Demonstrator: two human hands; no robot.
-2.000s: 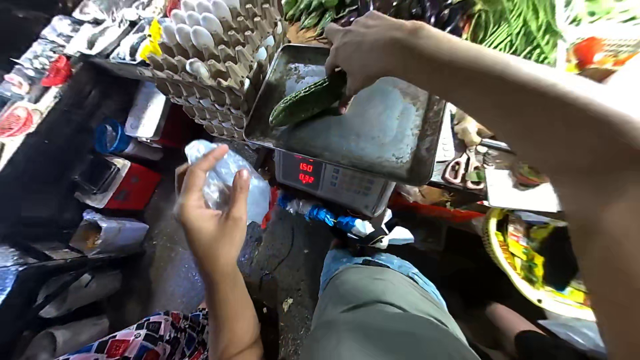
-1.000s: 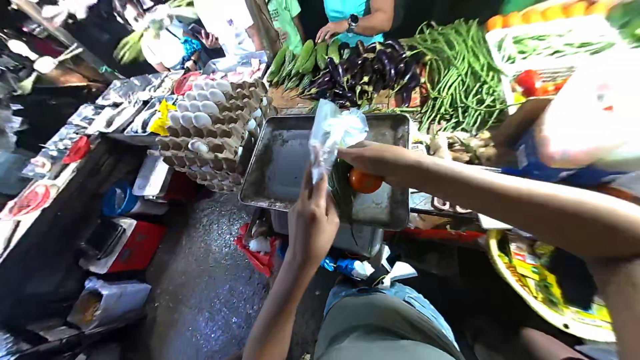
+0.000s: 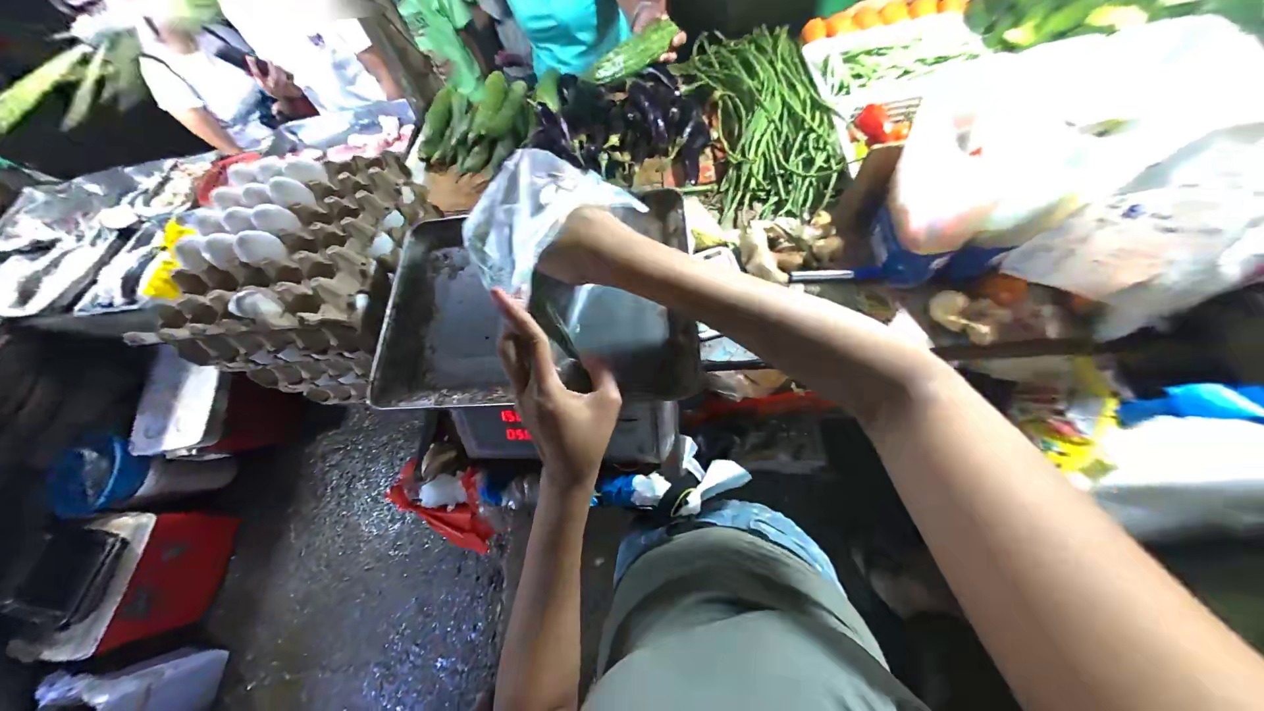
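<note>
A clear plastic bag [image 3: 513,212] is held open above the metal tray [image 3: 439,331] of a digital scale [image 3: 494,434]. My left hand [image 3: 558,395] grips the bag's lower side, with a dark green vegetable [image 3: 558,331] showing beside its fingers, partly covered. My right hand [image 3: 583,242] is at the bag's mouth, its fingers inside or behind the plastic; what it holds is hidden. The tray's left half is bare. Red digits glow on the scale below the tray.
Egg trays [image 3: 326,247] are stacked left of the scale. Beyond lie cucumbers [image 3: 474,123], eggplants [image 3: 632,118] and long green beans [image 3: 775,128]. A person's hand [image 3: 671,35] touches a green gourd [image 3: 637,54]. Plastic-wrapped goods [image 3: 1066,148] stand at right.
The orange-red tomato by my right hand a second ago is out of sight. My right hand has moved up to the bag's mouth. Across the stall, a green gourd has appeared by another person's hand.
</note>
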